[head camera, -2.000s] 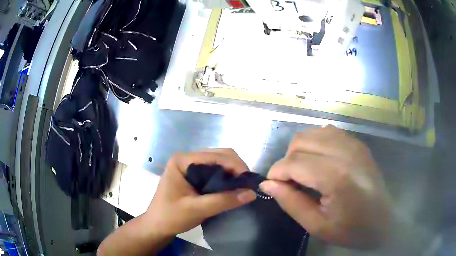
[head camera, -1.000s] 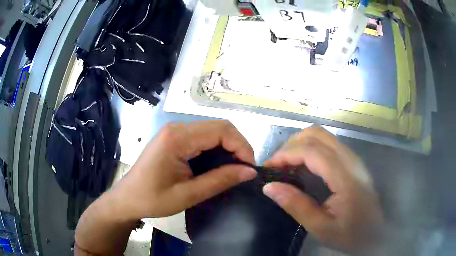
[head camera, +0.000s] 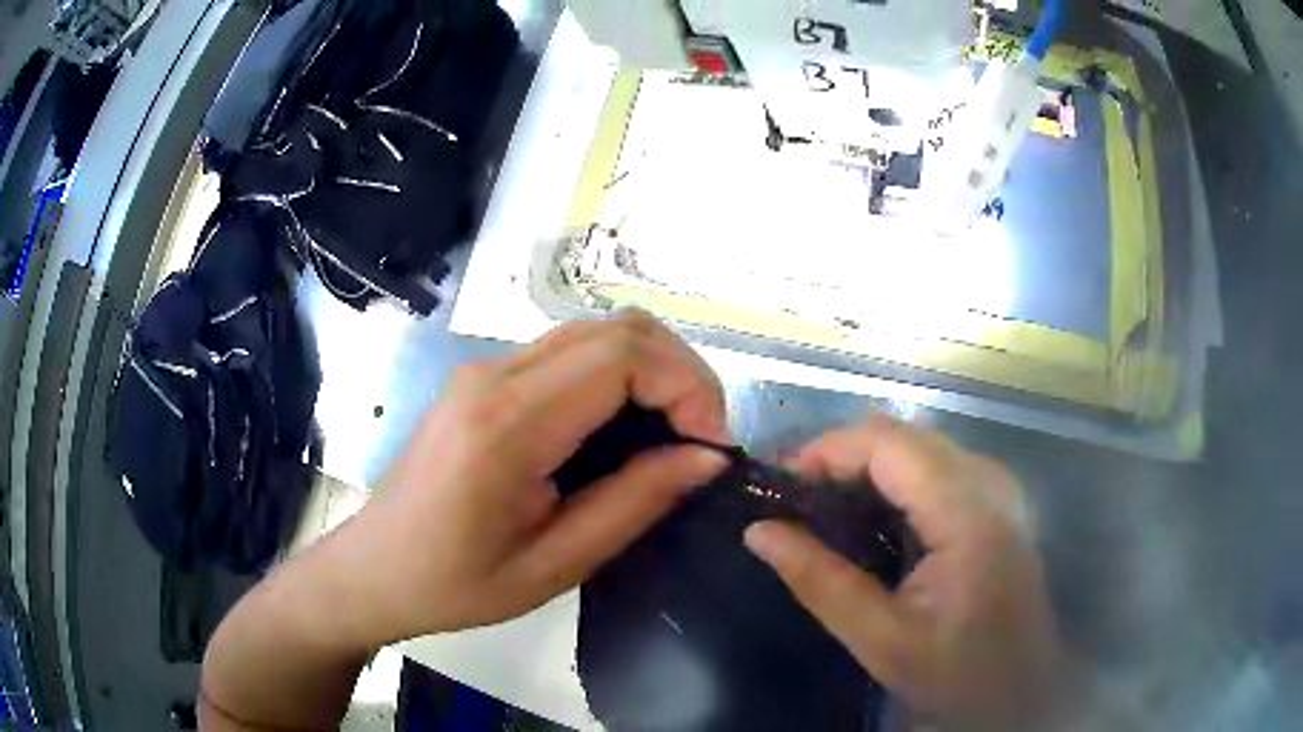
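Note:
A black fabric bag panel (head camera: 715, 615) hangs below my hands at the lower middle, near the table's front edge. My left hand (head camera: 550, 479) pinches its top edge between thumb and fingers, with black cloth bunched in the palm. My right hand (head camera: 929, 558) is just to the right, slightly blurred, with its fingers behind the cloth and its thumb in front. A short silvery bit of metal zipper (head camera: 765, 492) shows between the two hands. The cloth inside my right hand is partly hidden.
Bundles of black bag pieces with silvery zipper lines (head camera: 215, 415) lie at the left. Behind my hands is a clear template plate edged in yellow tape (head camera: 915, 336), under the white sewing machine head marked "B7" (head camera: 886, 50). A blue tube (head camera: 1047, 29) is beside the head.
The black panel has unfolded and hangs lower and wider. My left hand has risen from its earlier place. My right thumb and fingers have spread a little, and the zipper bit shows between the hands.

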